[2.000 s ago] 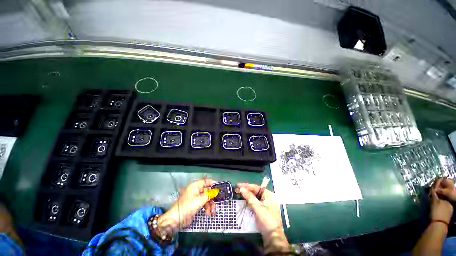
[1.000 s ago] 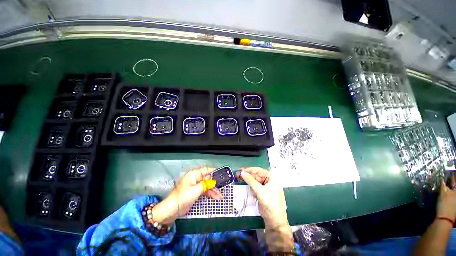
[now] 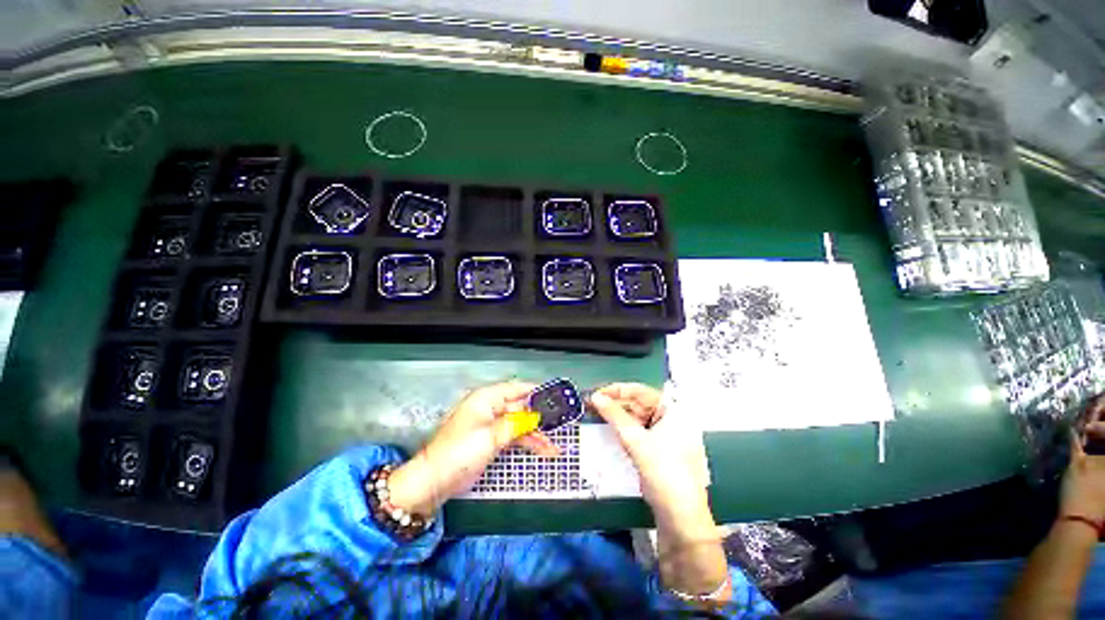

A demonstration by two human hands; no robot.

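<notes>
My left hand (image 3: 475, 438), with a yellow finger cot (image 3: 520, 424) on one fingertip, holds a black rounded-square watch housing (image 3: 556, 405) with a bright rim, tilted. My right hand (image 3: 645, 426) is close beside the housing's right edge, thumb and fingertips pinched together; what lies between them is too small to tell. Below the hands lies a white sheet with a dense grid of small dark marks (image 3: 533, 475). Ahead, a black foam tray (image 3: 473, 322) holds housings in its two rows; one back-row pocket is empty.
A second foam tray (image 3: 252, 351) with housings stands lengthwise at left. White paper (image 3: 824, 385) with scattered dark specks lies at right. Clear blister trays (image 3: 957, 182) are stacked at back right, a flat one (image 3: 1030, 345) before them. A neighbour's hand shows at the right edge.
The view has shifted, so the bench things sit higher in the picture. My left hand still holds the housing, now tilted a little differently; my right hand stays beside it.
</notes>
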